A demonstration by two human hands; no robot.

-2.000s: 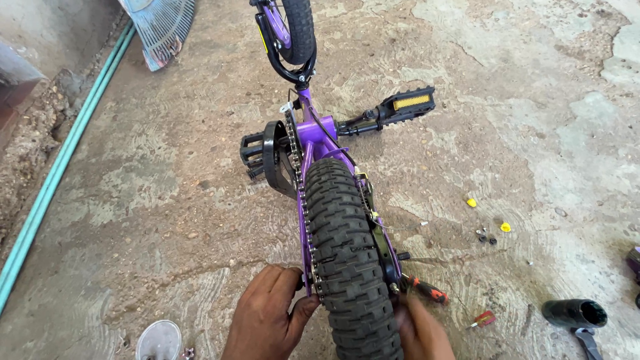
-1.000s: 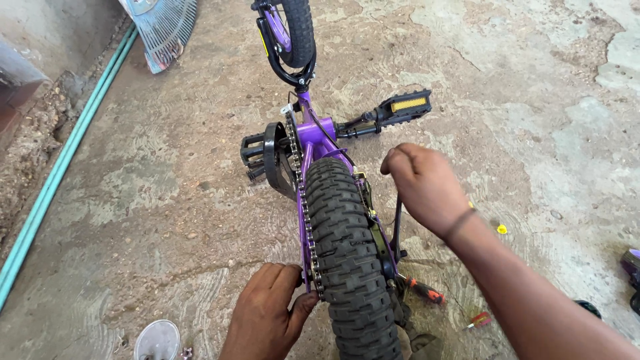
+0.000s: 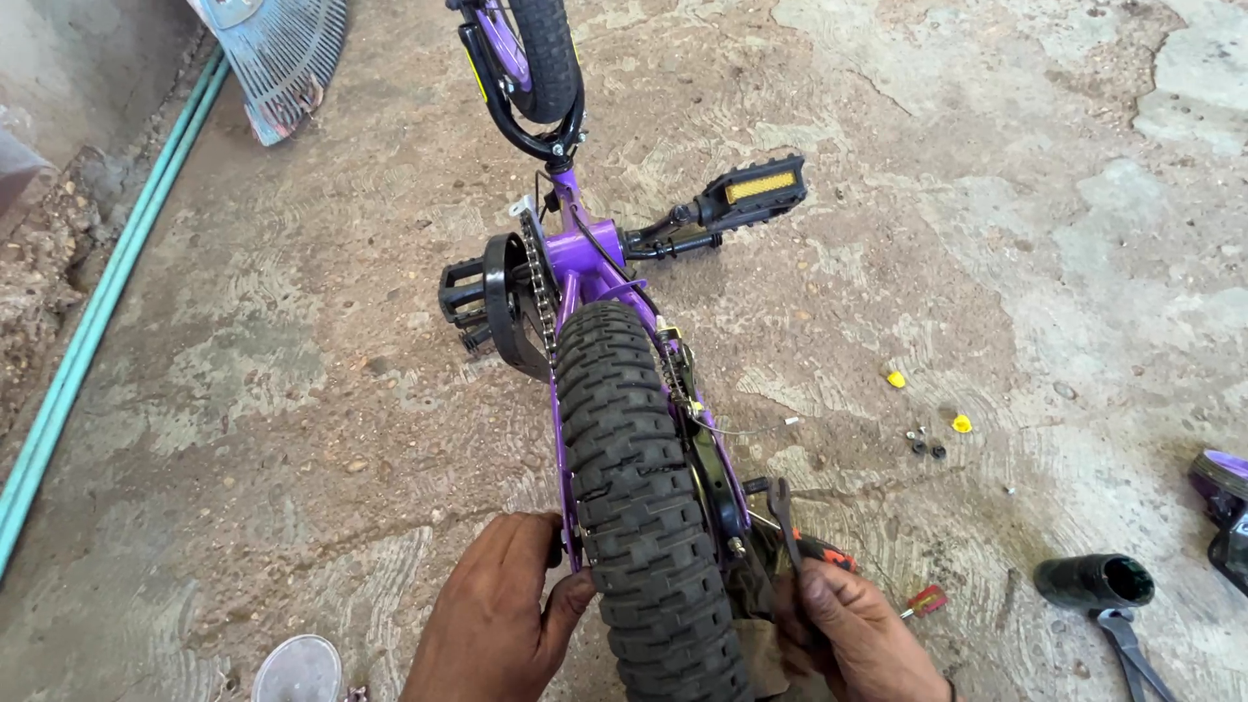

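Observation:
A purple bicycle frame (image 3: 582, 251) lies upturned on the concrete floor, its rear tire (image 3: 634, 468) closest to me. My left hand (image 3: 502, 595) grips the left side of the frame by the rear axle, thumb against the tire, below the chain (image 3: 539, 283). To the right of the tire, my right hand (image 3: 846, 624) holds a metal wrench (image 3: 783, 512), its head near the axle end on that side. A thin cable (image 3: 746, 429) sticks out beside the rear brake area. The pedal with a yellow reflector (image 3: 760, 187) points right.
Right of the bicycle lie yellow caps (image 3: 962, 423), small black nuts (image 3: 918, 448), a red-handled screwdriver (image 3: 924, 601), an orange and black handle (image 3: 827, 553) and a dark cylinder (image 3: 1094, 581). Turquoise pipes (image 3: 117, 268) and a rake head (image 3: 278, 63) are at left; a round container (image 3: 297, 671) is below.
My right hand was raised beside the wheel one second ago, on a tool standing at the axle. It has come down towards me, holding the wrench. My left hand stays at the axle.

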